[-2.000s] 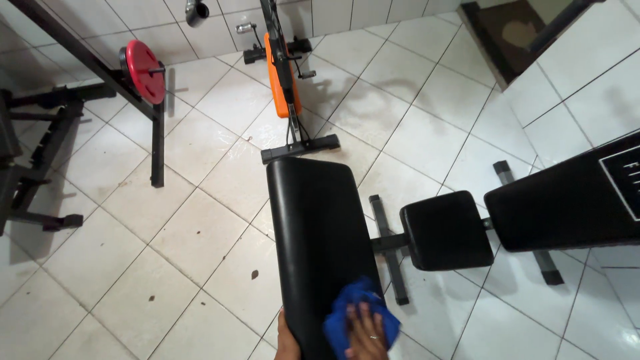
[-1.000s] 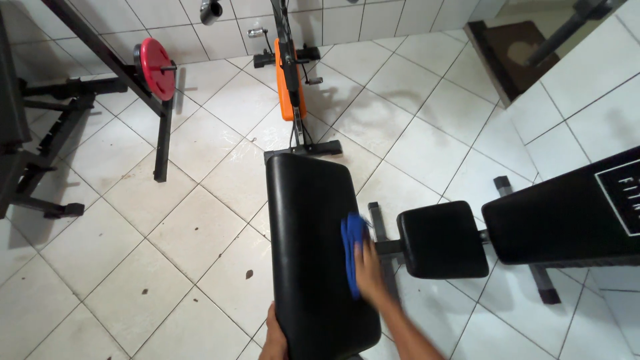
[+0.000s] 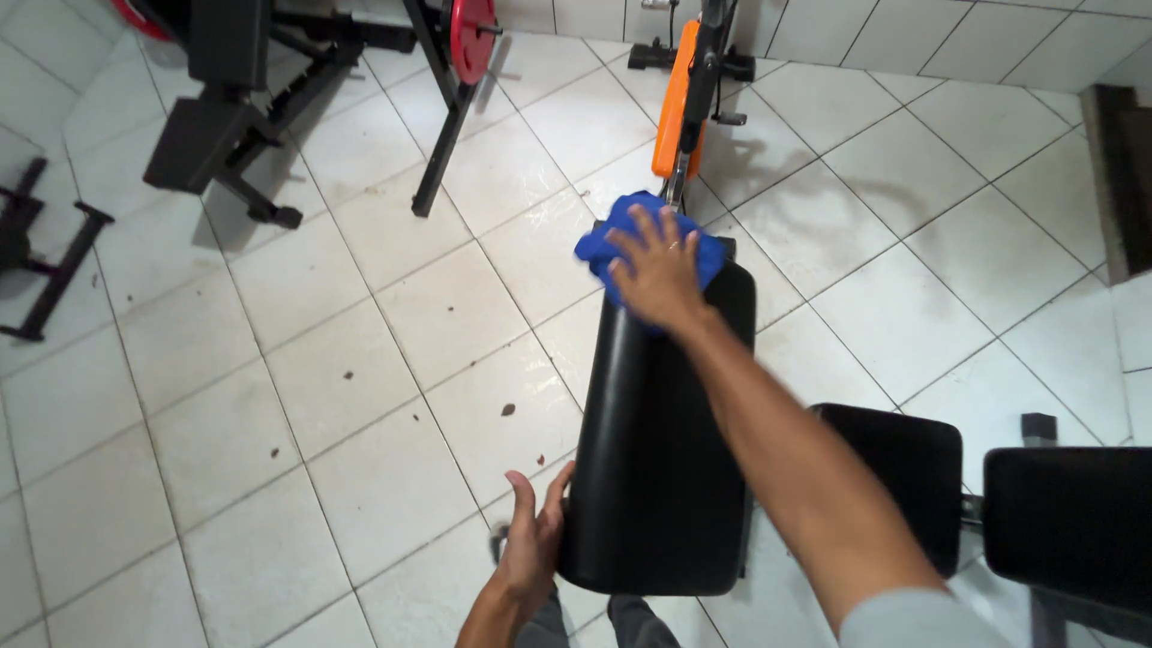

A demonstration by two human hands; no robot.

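Note:
A black padded cushion (image 3: 661,459) of a piece of gym equipment lies lengthwise in front of me. My right hand (image 3: 661,270) presses a blue cloth (image 3: 621,238) onto its far end, with the fingers spread over the cloth. At the near left edge, my left hand (image 3: 535,540) rests against the cushion's side, thumb raised and apart from the fingers. My right forearm crosses above the cushion's right side and hides part of it.
A bench seat (image 3: 891,477) and a longer black pad (image 3: 1071,522) are to the right. An orange-framed exercise machine (image 3: 675,108) stands beyond the cushion. A rack with a red weight plate (image 3: 471,40) and another bench (image 3: 198,144) stand at upper left. Leaves lie on the tiled floor (image 3: 405,342).
My right hand has moved with the blue cloth from the cushion's right side to its far end. My left hand stays at the near left edge. The view has shifted left.

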